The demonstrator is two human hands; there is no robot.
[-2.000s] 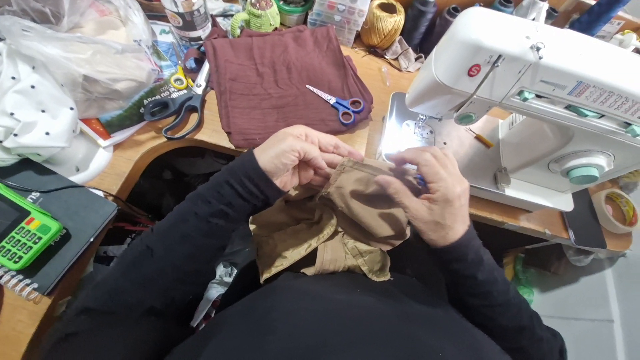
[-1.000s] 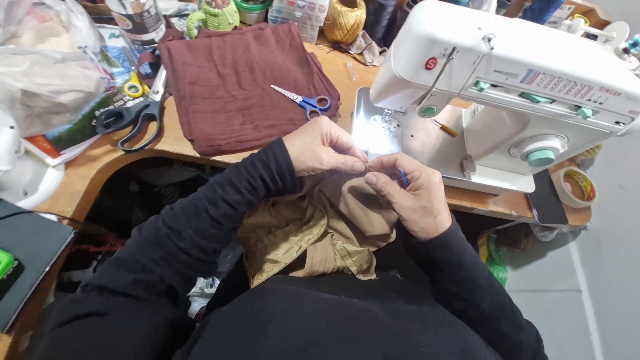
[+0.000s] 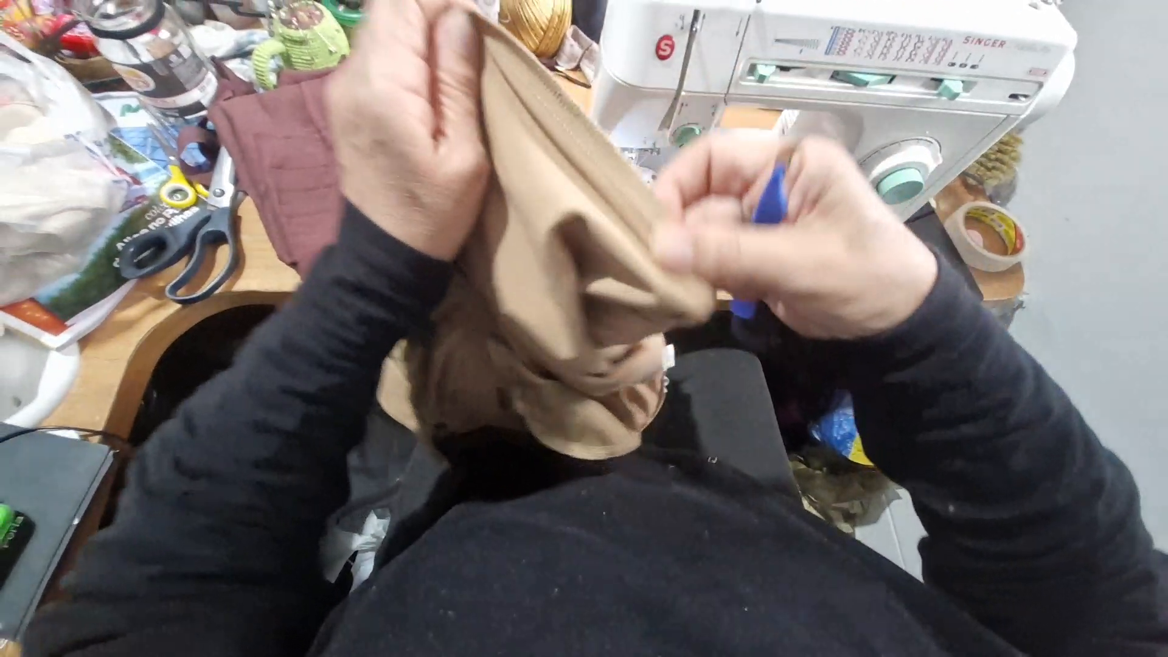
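My left hand (image 3: 415, 128) grips the upper end of a tan cloth garment (image 3: 538, 265), whose stitched edge runs down to my right hand (image 3: 785, 237). Thumb and fingers of my right hand pinch that edge, and the same hand holds a small blue tool (image 3: 771, 201), mostly hidden by the fingers. The rest of the garment hangs in folds over my lap. Behind my left wrist lies a folded maroon cloth (image 3: 278, 155). A white Singer sewing machine (image 3: 821, 64) stands just beyond my right hand.
Dark-handled scissors (image 3: 196, 237) lie at the left beside a glass jar (image 3: 155, 64), a plastic bag (image 3: 55, 182) and a green crocheted item (image 3: 306, 41). A roll of tape (image 3: 985, 237) sits right of the machine. Golden yarn (image 3: 537, 23) is at the back. The table edge (image 3: 146, 338) curves around my lap.
My hands have moved apart, with the tan cloth raised and stretched between them. My left hand now covers the place where the blue-handled scissors lay in view. The view has shifted closer to the table.
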